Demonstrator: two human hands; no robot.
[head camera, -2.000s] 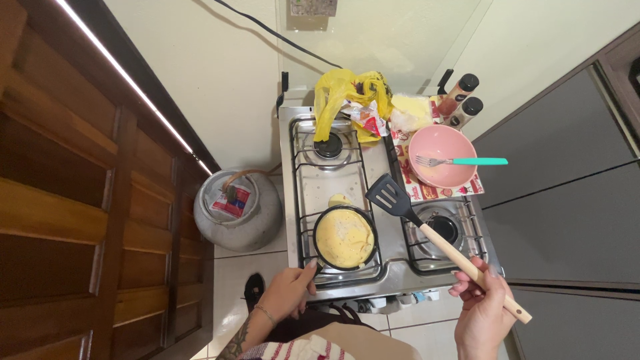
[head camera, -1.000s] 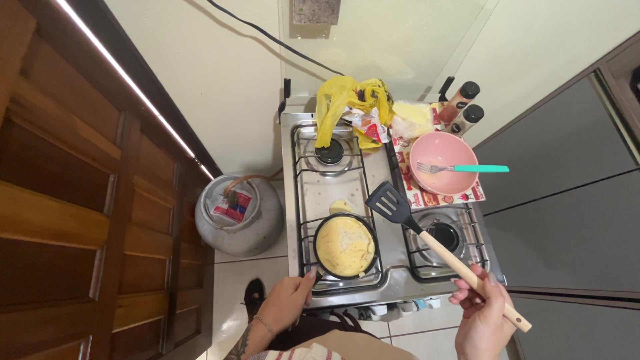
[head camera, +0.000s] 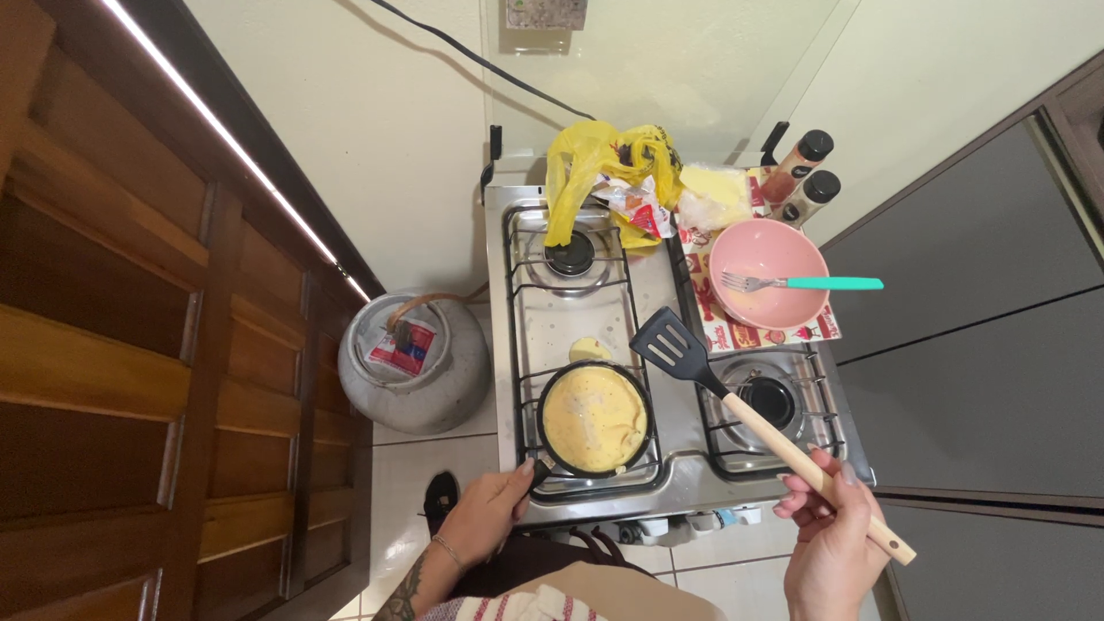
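Observation:
My left hand (head camera: 490, 516) grips the short black handle of a small frying pan (head camera: 542, 431) on the front left burner. A pale yellow omelette (head camera: 595, 418) fills the pan, and a spilled bit of egg (head camera: 590, 348) lies on the stovetop just behind it. In my right hand (head camera: 832, 526) is the wooden handle of a slotted black spatula (head camera: 677, 348); its head hangs over the middle of the stove, right of the pan and not touching the egg. Behind it, a pink bowl (head camera: 770, 310) holds a fork with a turquoise handle (head camera: 832, 283).
A yellow plastic bag (head camera: 569, 172) and a white packet (head camera: 642, 207) lie by the back left burner (head camera: 569, 254). Two spice bottles (head camera: 789, 164) and a clear bag with yellow food (head camera: 716, 194) stand behind the bowl. A gas cylinder (head camera: 423, 397) is left of the stove.

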